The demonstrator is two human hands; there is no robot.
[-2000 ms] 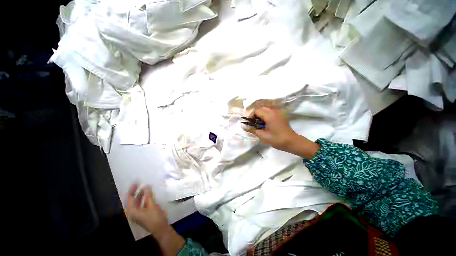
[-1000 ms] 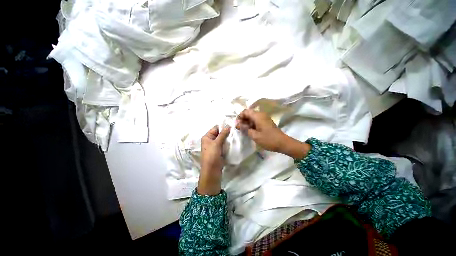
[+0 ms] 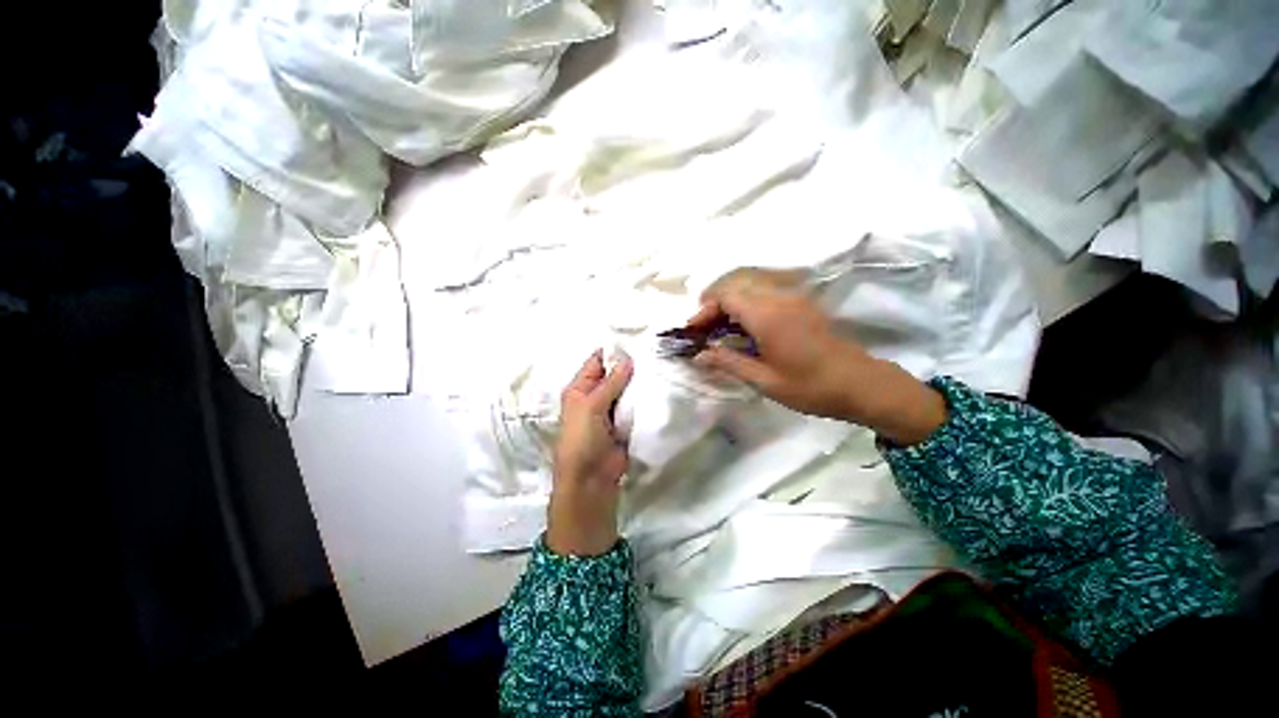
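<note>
A white garment (image 3: 786, 183), overexposed, lies spread and crumpled across the table in front of me. My left hand (image 3: 592, 428) pinches a bit of its cloth between thumb and fingertips near the middle. My right hand (image 3: 786, 344) is just to the right, shut on small dark thread snips (image 3: 701, 338) whose points face left toward my left fingertips, with a small gap between. Any loose thread is too fine to make out. The palm sides of both hands are hidden.
Crumpled white garments (image 3: 323, 140) are heaped at the far left. Flat, squared white pieces (image 3: 1080, 154) are layered at the far right. The white table top (image 3: 379, 533) shows at the near left. White folds (image 3: 786, 547) lie along the near edge by a dark apron (image 3: 898, 659).
My left hand has come from the near left to the cloth in the middle. My right hand dipped close to it, then moved back right with the snips visible. The dark label is no longer clearly seen.
</note>
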